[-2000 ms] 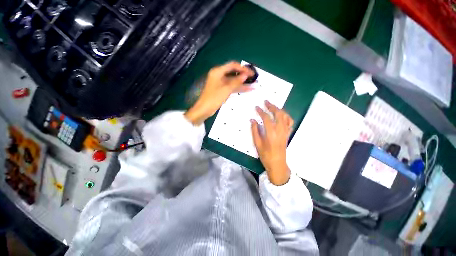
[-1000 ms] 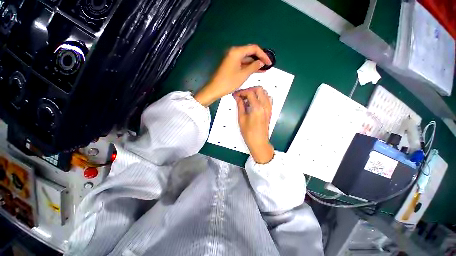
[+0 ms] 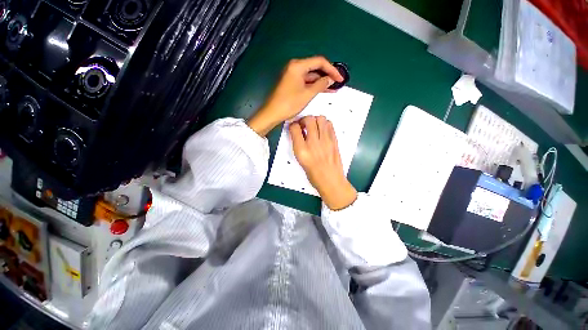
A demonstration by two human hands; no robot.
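My left hand [image 3: 300, 87] holds a round glossy black housing [image 3: 340, 75] between thumb and fingers, just past the top corner of the white liner sheet. The white liner sheet [image 3: 351, 119] with small black dots lies flat on the green mat in front of me. My right hand [image 3: 316, 152] rests over the sheet's left part, fingers curled and fingertips down at its left edge. Whether a small piece is between its fingertips cannot be told.
A tall stack of black blister trays [image 3: 129, 84] stands at the left. A larger white sheet [image 3: 412, 171] lies right, beside a dark box with blue top [image 3: 474, 209]. A white card [image 3: 499, 135], a white wipe [image 3: 465, 90] and a raised shelf [image 3: 480, 58] are behind.
Over two seconds, my left hand has moved up and right with the black housing to the sheet's top corner. My right hand has moved left across the sheet.
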